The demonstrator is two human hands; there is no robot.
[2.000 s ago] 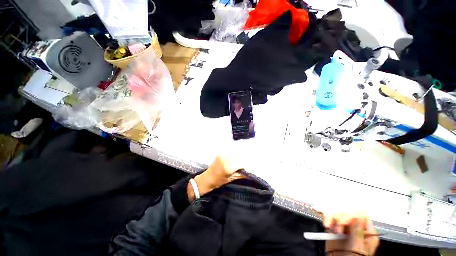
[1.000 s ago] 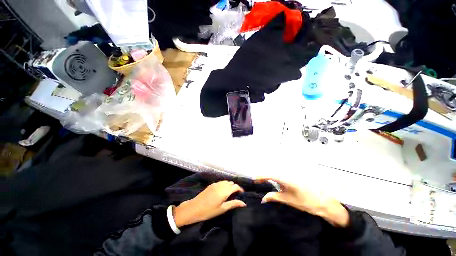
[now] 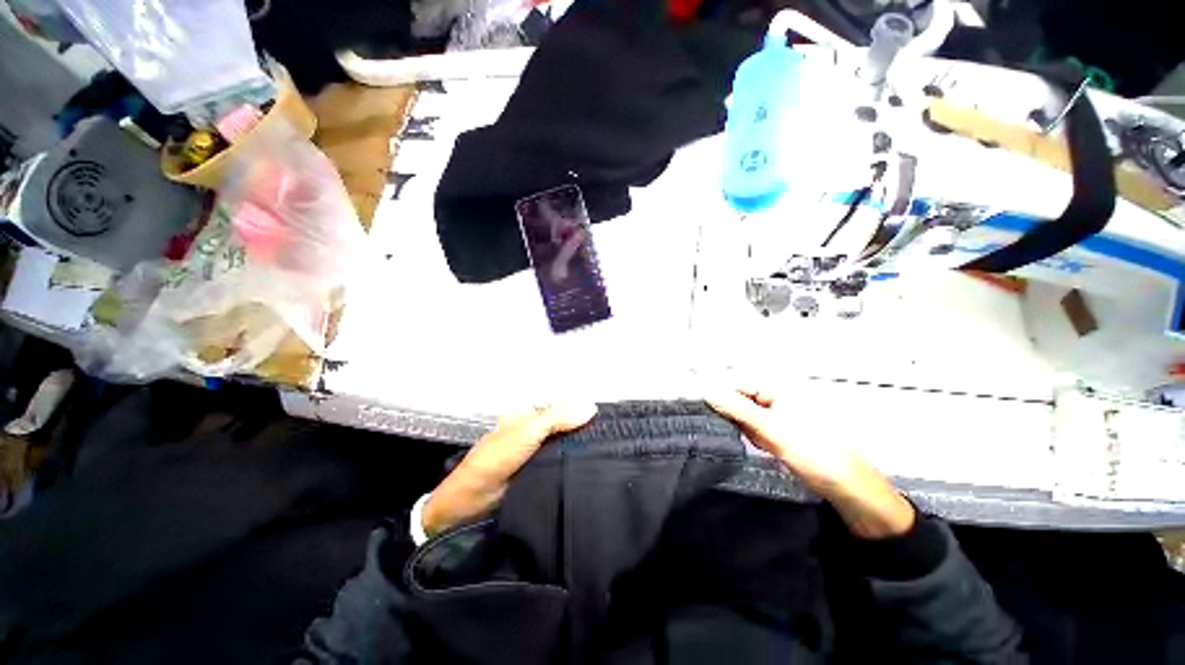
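Black sweatpants (image 3: 624, 520) hang from the table's front edge into my lap, with a pocket opening at the left. Their gathered elastic waistband (image 3: 663, 429) lies along the table edge. My left hand (image 3: 500, 461) grips the waistband's left end, with a pale band at the wrist. My right hand (image 3: 812, 461) holds its right end, fingers along the top edge. The waistband is spread fairly straight between them. No tool can be seen in either hand.
A lit smartphone (image 3: 564, 257) lies on the white table, partly over black cloth (image 3: 520, 156). A sewing machine (image 3: 962, 221) and light-blue bottle-shaped item (image 3: 764, 127) stand right. A plastic bag (image 3: 293, 234), basket (image 3: 247, 146) and grey box (image 3: 104, 188) are left. More dark cloth (image 3: 195, 520) lies lower left.
My hands have moved apart and now hold the waistband spread flat; before, they were close together on bunched cloth. The pale tool seen earliest in my right hand no longer shows. The view has shifted.
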